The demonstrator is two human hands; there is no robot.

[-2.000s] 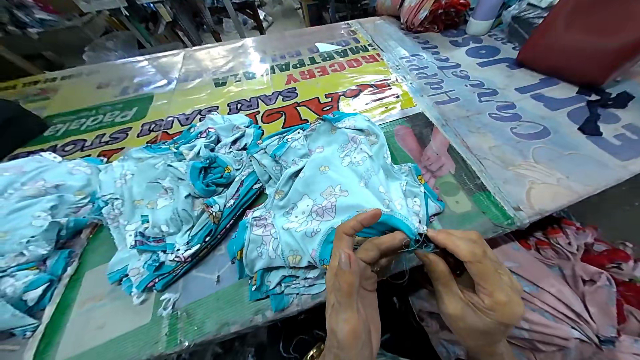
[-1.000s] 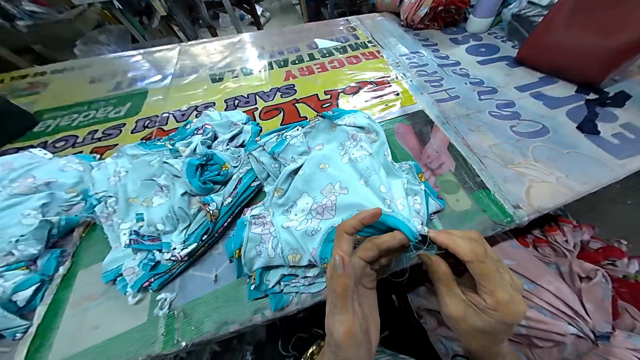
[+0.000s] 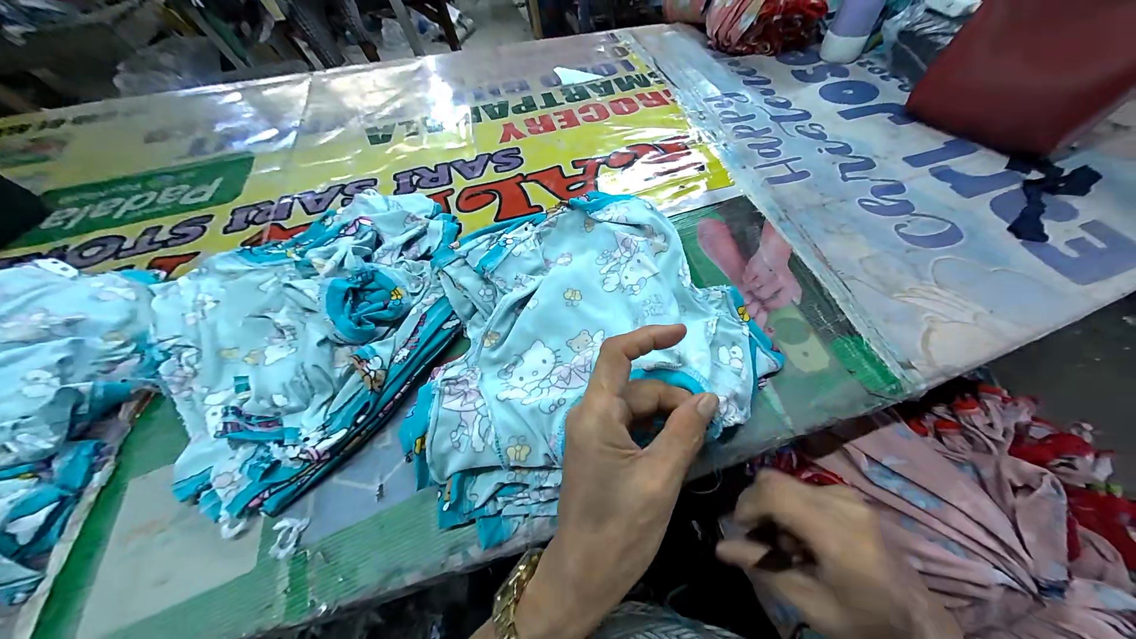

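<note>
A pile of light-blue printed garments with teal trim (image 3: 568,311) lies near the table's front edge. My left hand (image 3: 630,444), with a gold watch or bracelet at the wrist, rests over its front right part; thumb and fingers pinch the teal-edged opening of the top garment. My right hand (image 3: 816,550) is lower right, off the pile and past the table edge, blurred, its fingers curled. Whether it holds anything small cannot be made out. Close by on the left lies a second pile of the same garments (image 3: 293,337).
More such garments (image 3: 62,355) lie at the far left. Printed plastic sheeting covers the table (image 3: 958,328). A dark red bag (image 3: 1021,71), dark fabric strips (image 3: 1047,195) and a pale bottle (image 3: 849,31) are at the upper right. Pink and red fabric (image 3: 958,506) is heaped below the edge.
My right hand has left the garment's teal edge, where it was beside my left hand, and moved down and to the right. My left hand stays at the edge.
</note>
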